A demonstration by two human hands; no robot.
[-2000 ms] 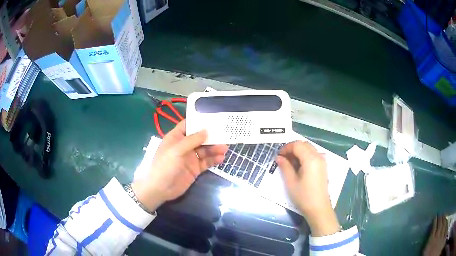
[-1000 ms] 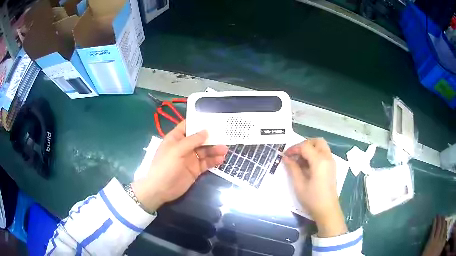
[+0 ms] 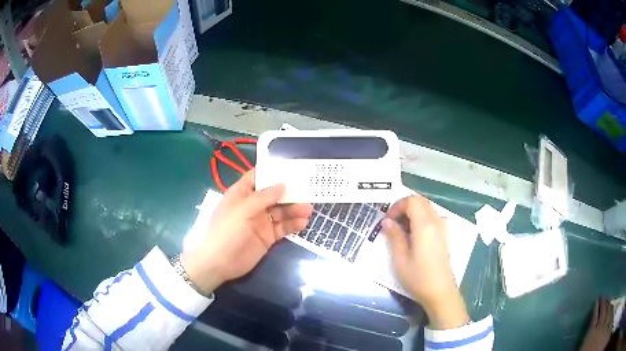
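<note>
The white device housing (image 3: 295, 179) has a long dark oval window, small speaker holes and a black label at its lower right. My left hand (image 3: 240, 230) grips it by its lower left corner. Below it lies the white label sheet (image 3: 449, 240) with rows of small black labels (image 3: 336, 228). My right hand (image 3: 420, 250) is over the sheet, thumb and forefinger together at the labels' right edge; whether a label is between them cannot be told. Long dark window panels (image 3: 353, 313) under shiny clear film lie nearer me, with strong glare.
Red-handled nippers (image 3: 232, 163) lie behind the left hand. Open blue-white cartons (image 3: 147, 92) stand at upper left, a dark round object (image 3: 42, 188) at left. Bagged white parts (image 3: 551, 179) and white scraps (image 3: 493, 223) lie right. A blue bin (image 3: 590, 82) is beyond the belt. Another person's hand (image 3: 603, 328) shows lower right.
The housing has come slightly lower in my left hand. My right hand has moved a little left, back towards the labels' edge, since one second ago.
</note>
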